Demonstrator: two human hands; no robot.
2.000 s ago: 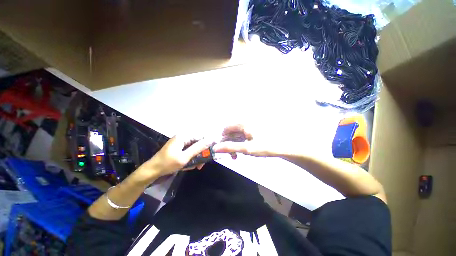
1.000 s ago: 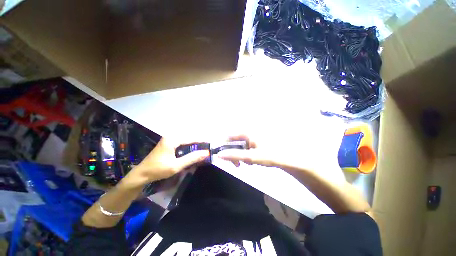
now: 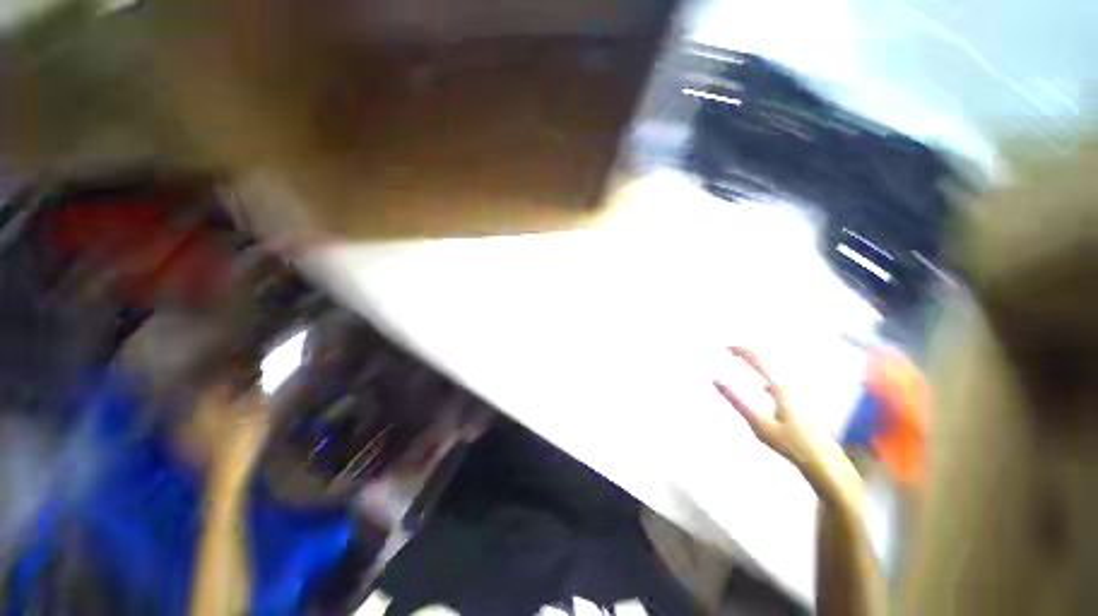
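The whole view is smeared by motion. My left hand is a blurred shape at the lower left, over the floor carton area beside the table. What it holds, if anything, cannot be made out. My right hand is over the white tabletop at the right, fingers apart and nothing visible in them. The black cable pile is a dark streaked mass at the back right. The black device and its cable are not distinguishable.
The left carton stands at the upper left with its dark mouth facing me. The orange-and-blue ring lies right of my right hand. The right carton is at the right edge. Blue bags are at lower left.
My hands have separated: the left moved down-left off the table, the right moved right and opened. The device and cable earlier between them are no longer distinguishable. The view has shifted and blurred.
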